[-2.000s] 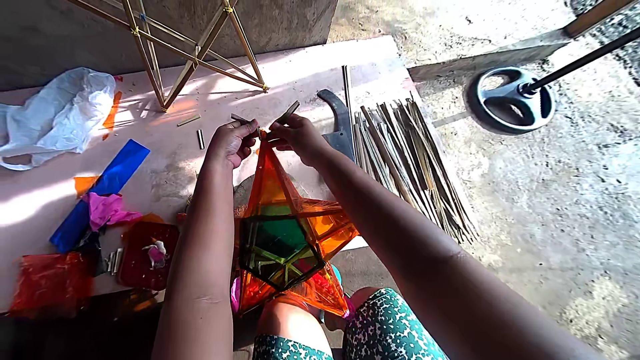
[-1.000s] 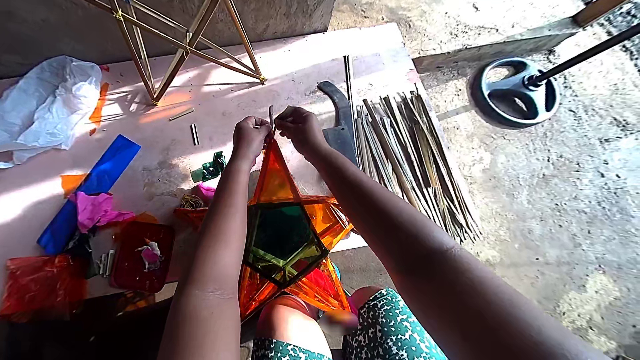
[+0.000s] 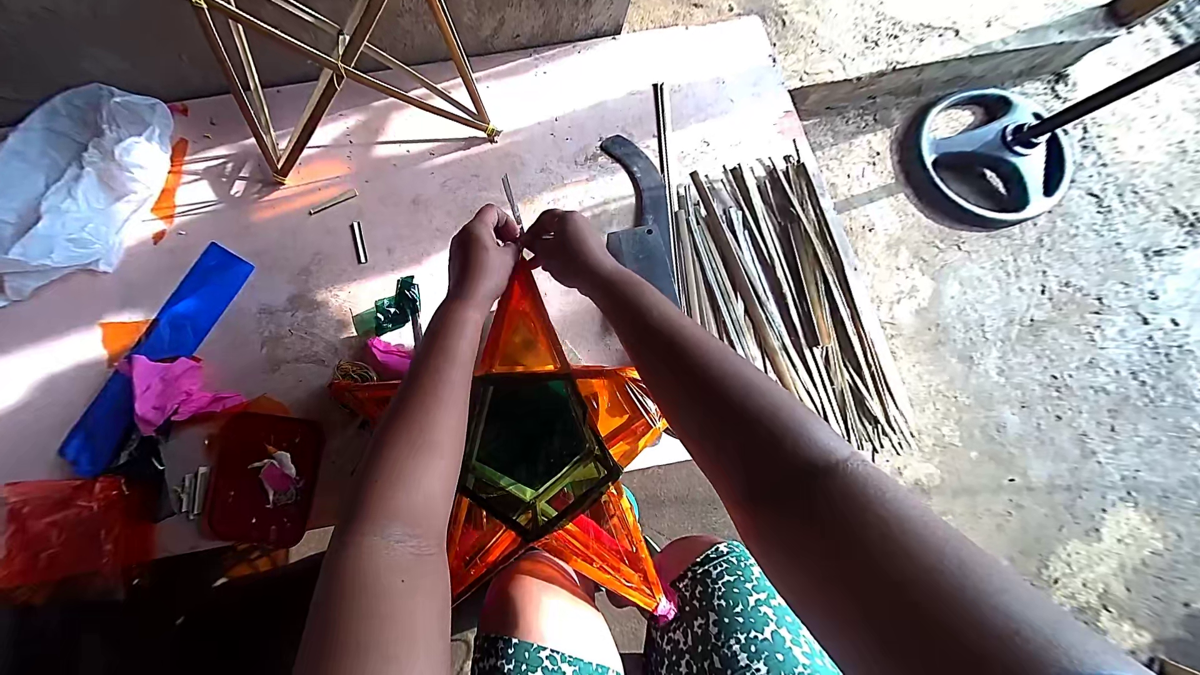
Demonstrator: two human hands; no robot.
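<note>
A star-shaped lantern of orange cellophane with a dark green pentagon centre stands over my lap, one point upward. At that tip, my left hand and my right hand pinch close together. A thin strip sticks up between the fingers; what exactly each hand grips at the tip is partly hidden by the fingers. Just left of my left forearm lie a crumpled green cellophane piece and a bit of pink material. Coiled thin ties rest by the star's left point.
Behind stands a bamboo-stick frame. A large curved-handled blade lies beside a pile of split sticks at right. At left are a white plastic bag, blue cellophane, a red tray and red cellophane.
Two seconds ago my hands were farther apart, each with a small dark piece near the fingers; now they meet at the star's tip, with a thin strip upright between them.
</note>
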